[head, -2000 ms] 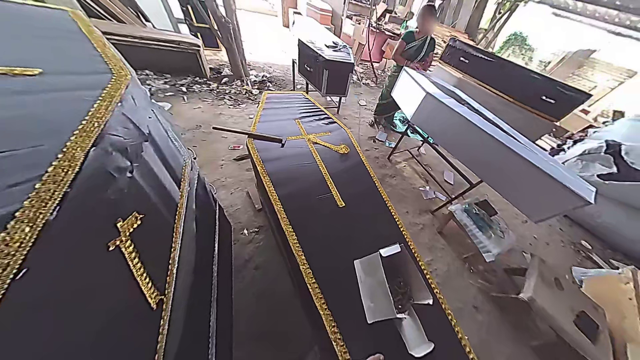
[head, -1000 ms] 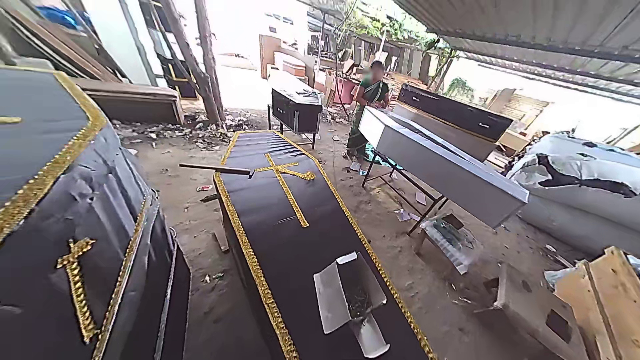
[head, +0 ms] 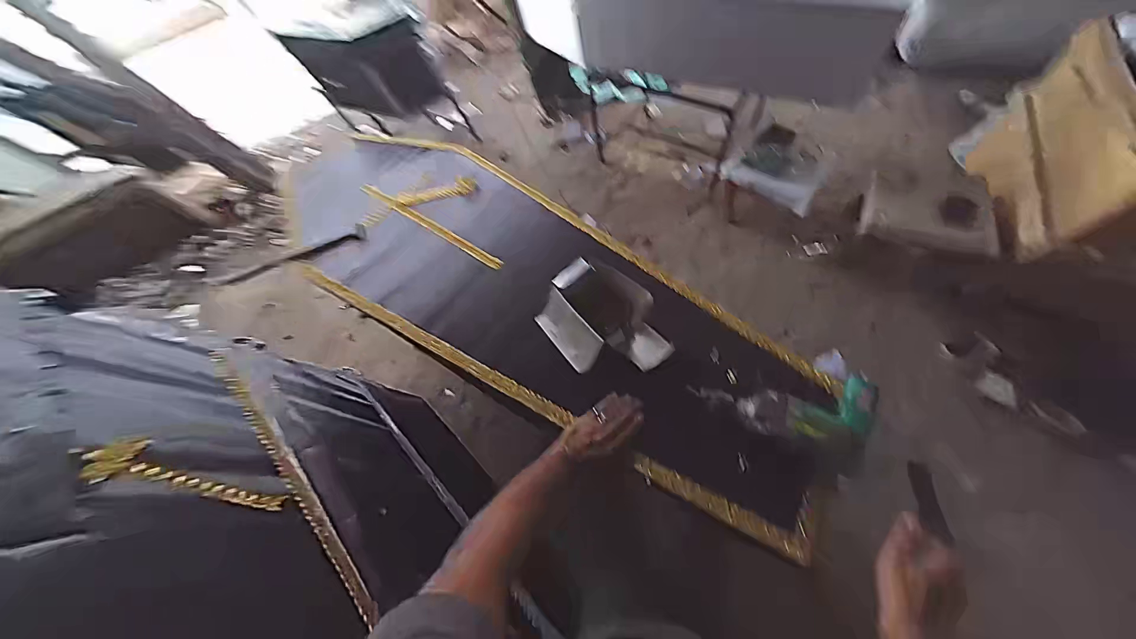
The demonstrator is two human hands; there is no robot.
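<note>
A dark cloth-covered coffin (head: 524, 293) with gold braid edging runs diagonally through the middle, bearing a gold cross (head: 430, 222). My left hand (head: 603, 428) is over its near long edge; whether the fingers hold something small is unclear. At the lower right my right hand (head: 919, 577) is closed around a dark, flat, narrow tool (head: 929, 501), blurred, beyond the coffin's foot end. On the lid lie an open white carton (head: 572, 328) and, near the foot, a clear and green plastic item (head: 799, 415). A dark bar, apparently a hammer (head: 293, 257), rests across the head-end edge.
Another dark coffin (head: 160, 550) with gold trim stands close on the left. Behind are a small dark coffin (head: 377, 71) on a stand and a grey one (head: 737, 44). Cardboard (head: 932, 213), a wooden crate (head: 1056, 142) and scraps lie on the dirt floor at right.
Both my hands have come into view, the right one with a dark tool. The view has swung down and turned. The plastic item at the coffin's foot now shows.
</note>
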